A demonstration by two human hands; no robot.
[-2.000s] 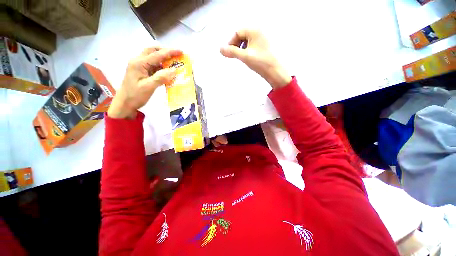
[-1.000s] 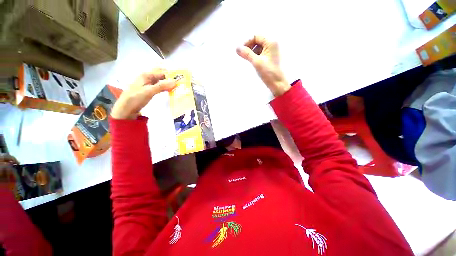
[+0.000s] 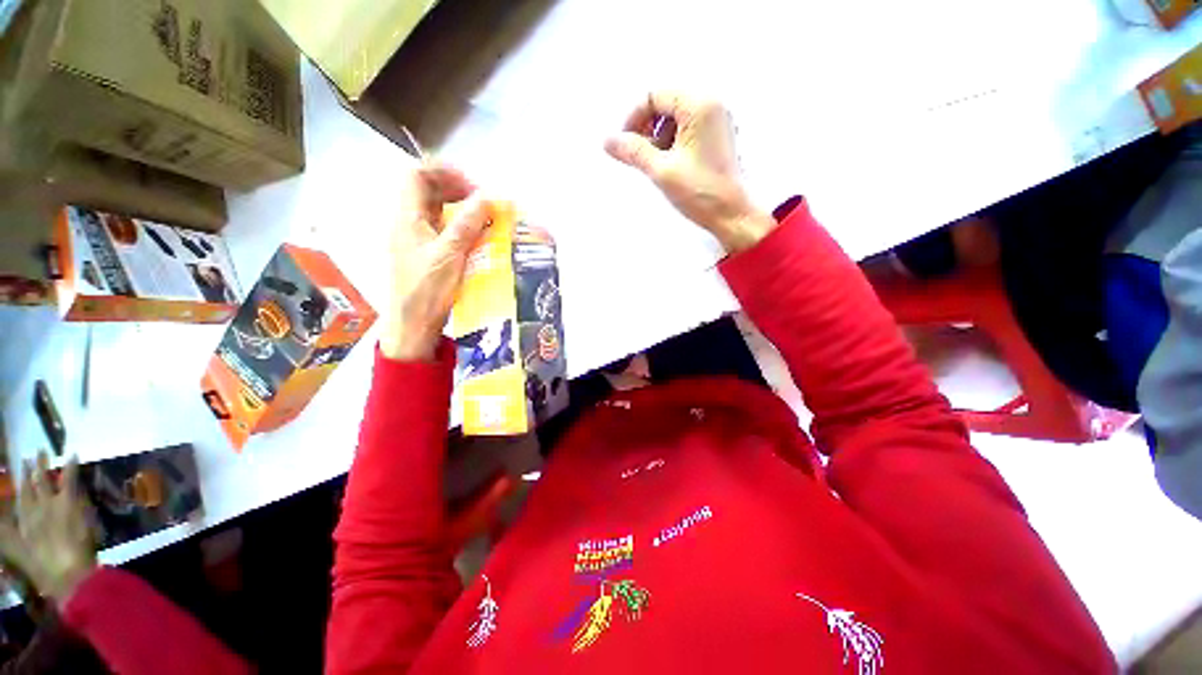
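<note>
An orange, black and white retail box [image 3: 490,396] stands at the table's front edge, its orange narrow side and a dark picture face showing. My left hand [image 3: 435,257] is at its upper left, fingers and thumb on the top end. My right hand [image 3: 688,158] is raised to the right, apart from the box, with thumb and forefinger bent close together. Whether something tiny is pinched between them cannot be told.
Two more retail boxes [image 3: 293,336] [image 3: 145,270] lie to the left. Brown cartons [image 3: 178,92] and an open carton [image 3: 455,66] are at the back left. Another person's hand [image 3: 53,528] touches a dark box at lower left. A red stool [image 3: 1022,356] is at right.
The view has shifted. My left hand has turned more upright and sits closer against the box's top. My right hand is still raised apart. Another person's hand has come in at lower left.
</note>
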